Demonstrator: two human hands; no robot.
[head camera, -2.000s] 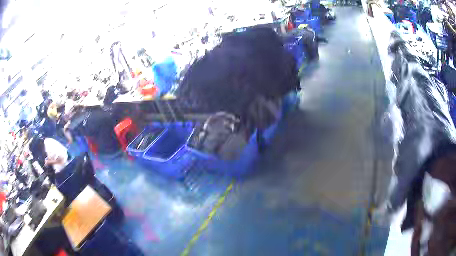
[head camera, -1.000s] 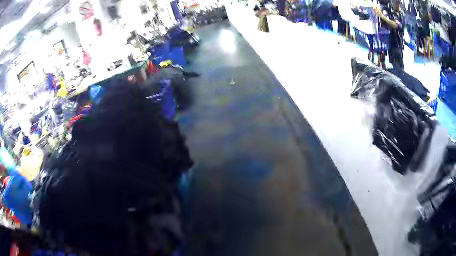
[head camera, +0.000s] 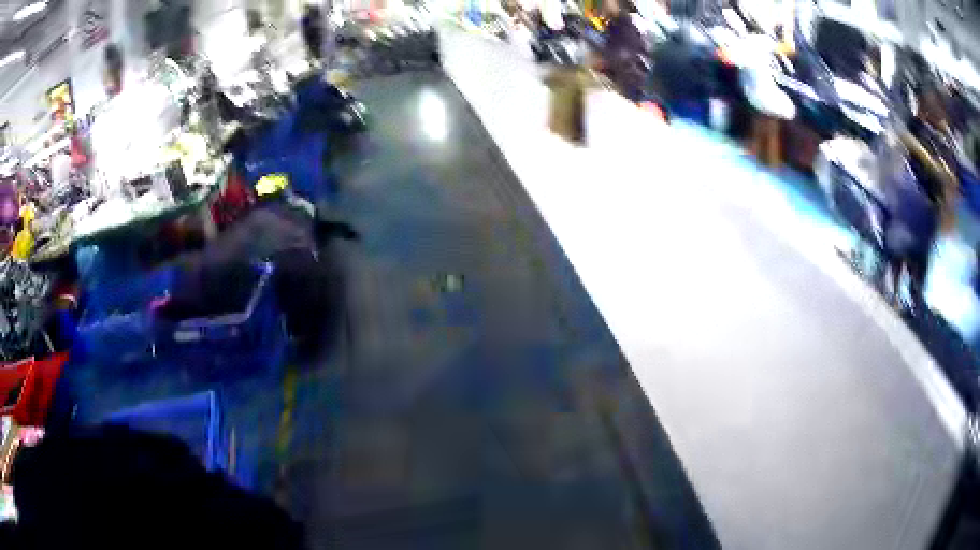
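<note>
Neither of my hands is in the picture. The view is blurred. Nearest in front of me is the dark grey-blue floor of an aisle (head camera: 451, 355). At the lower left a black heap of cloth or bundles (head camera: 140, 489) is cut off by the bottom edge. Just behind it stand blue crates (head camera: 220, 360), with dark cloth over the farther ones.
A long white strip (head camera: 752, 344) runs along the right of the aisle, with a tan carton or sack (head camera: 567, 105) on its far part. Red stools or crates (head camera: 41, 389) are at the left edge. Blurred people and work tables line the far right.
The view has moved forward along the aisle. The big dark heap has slid to the lower left, the crates behind it have come nearer, and the black plastic-wrapped bundles have left the right side.
</note>
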